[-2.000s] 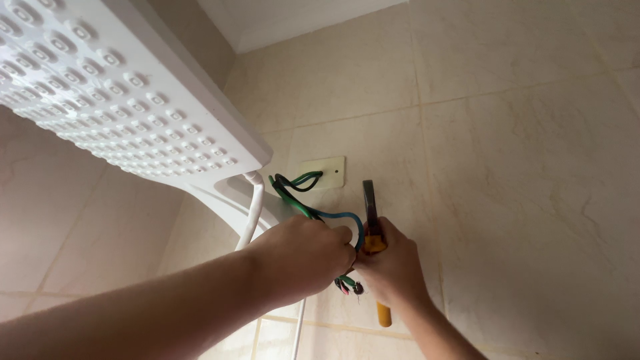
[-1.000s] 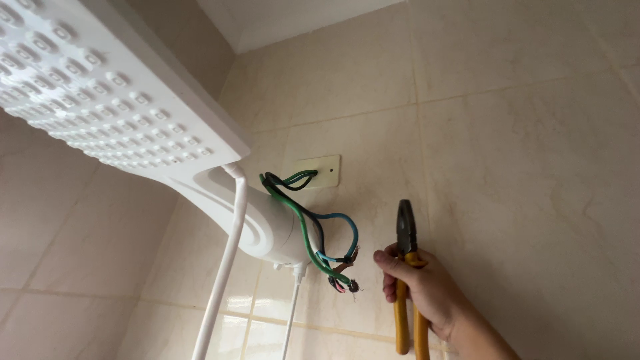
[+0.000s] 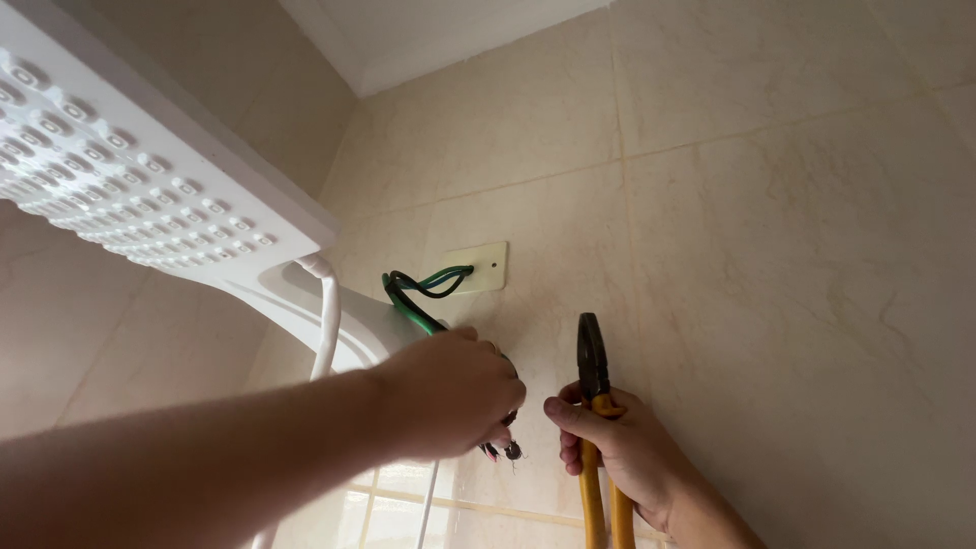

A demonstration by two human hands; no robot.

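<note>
My left hand (image 3: 450,393) is closed around the bundle of electrical wires, whose twisted, frayed ends (image 3: 512,450) poke out below my fingers. Green and black wires (image 3: 415,311) run up from it, loop back and enter a cream wall plate (image 3: 488,267). To the right, my right hand (image 3: 610,438) holds combination pliers (image 3: 592,358) upright, with dark jaws at the top and yellow handles below. The jaws look closed and touch no wire. The middle of the bundle is hidden by my left hand.
A white electric shower head (image 3: 191,168) with a nozzle face spans the upper left, its body reaching toward the wall behind my left hand. A white hose (image 3: 329,324) hangs from it, and a thin white tube (image 3: 428,503) runs down below. Beige tiled walls (image 3: 762,267) meet the ceiling above.
Two seconds ago both hands were together at the wires. One second ago the left hand was out of view and the wires hung free; now it grips them. The pliers remain in my right hand.
</note>
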